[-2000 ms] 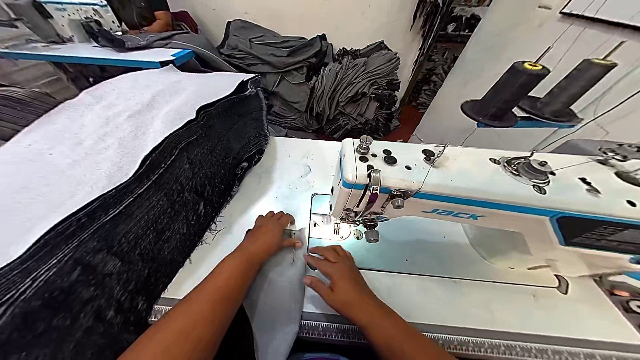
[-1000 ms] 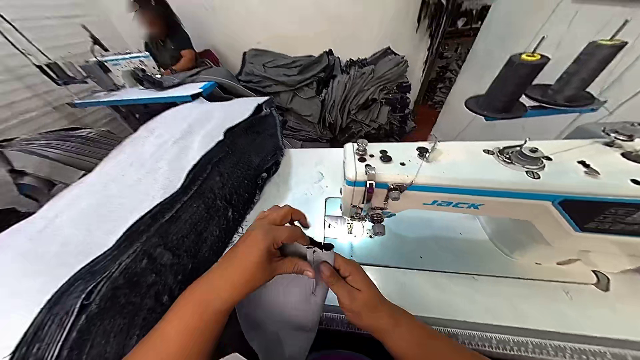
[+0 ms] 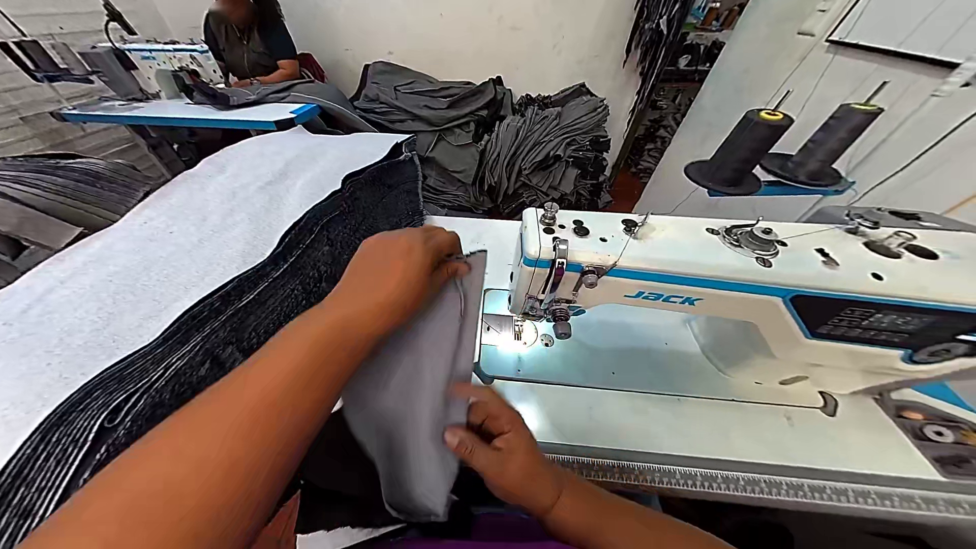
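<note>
A grey fabric piece (image 3: 408,389) hangs at the front edge of the sewing table, left of the needle area. My left hand (image 3: 404,267) pinches its upper end between thumb and fingers. Lower down, my right hand (image 3: 499,446) is at the right edge of the piece, thumb and fingers curled about it; motion blur hides the exact grip. The white Jack sewing machine (image 3: 671,282) stands to the right, its lit needle plate (image 3: 522,332) beside the cloth. A thick stack of dark fabric (image 3: 305,267) with a pale top layer lies on the left.
Two black thread cones (image 3: 743,149) stand behind the machine. A heap of grey fabric pieces (image 3: 534,145) lies against the wall. At the back left a person (image 3: 255,49) sits at another sewing table (image 3: 191,114). A ruler strip (image 3: 686,484) runs along the front table edge.
The grey piece, lying near the needle area two seconds ago, is now lifted at its upper end by my left hand. My right hand has moved down along its edge.
</note>
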